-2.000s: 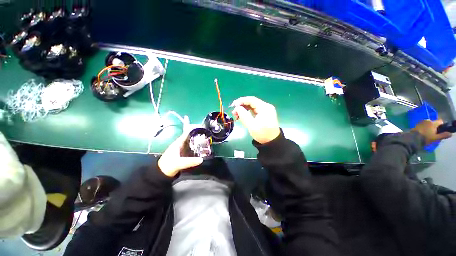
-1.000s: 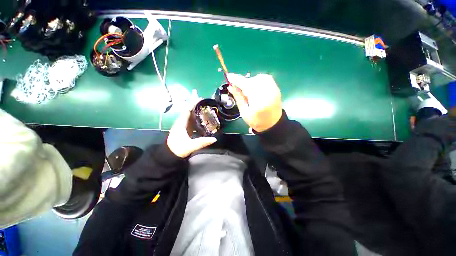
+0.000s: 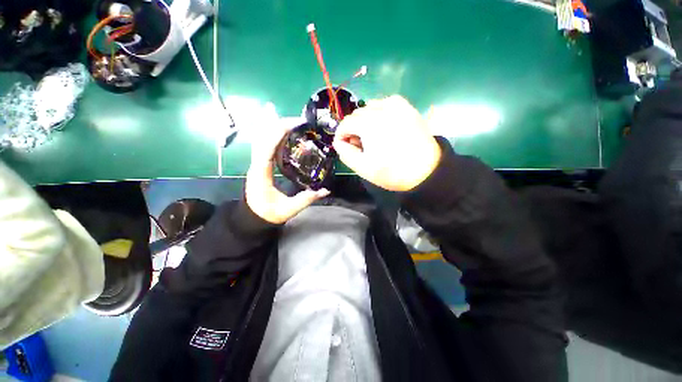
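Observation:
My left hand [image 3: 271, 179] holds a black round camera module [image 3: 305, 157] with a shiny silver face, near the bench's front edge. The camera housing [image 3: 323, 101] sits just behind it, its dark round opening facing up, partly hidden by my right hand. Red-orange wires [image 3: 320, 61] rise from the opening to a pale plug. A thinner wire ends in another small plug [image 3: 361, 71]. My right hand [image 3: 389, 145] is at the right side of the module and opening, thumb and forefinger pinched together. Whether something small is between the fingertips cannot be told.
Another white housing [image 3: 176, 33] with a wired module lies at the upper left. Clear loops [image 3: 56, 97] are heaped at the left, dark modules [image 3: 30, 26] behind. A small box [image 3: 572, 16] and black device [image 3: 624, 37] are at the upper right. People's sleeves show at both sides.
The view has shifted over the bench. My right hand has come down from the red-orange wires to the module's edge; the wires now stand free above it. My left hand still holds the module.

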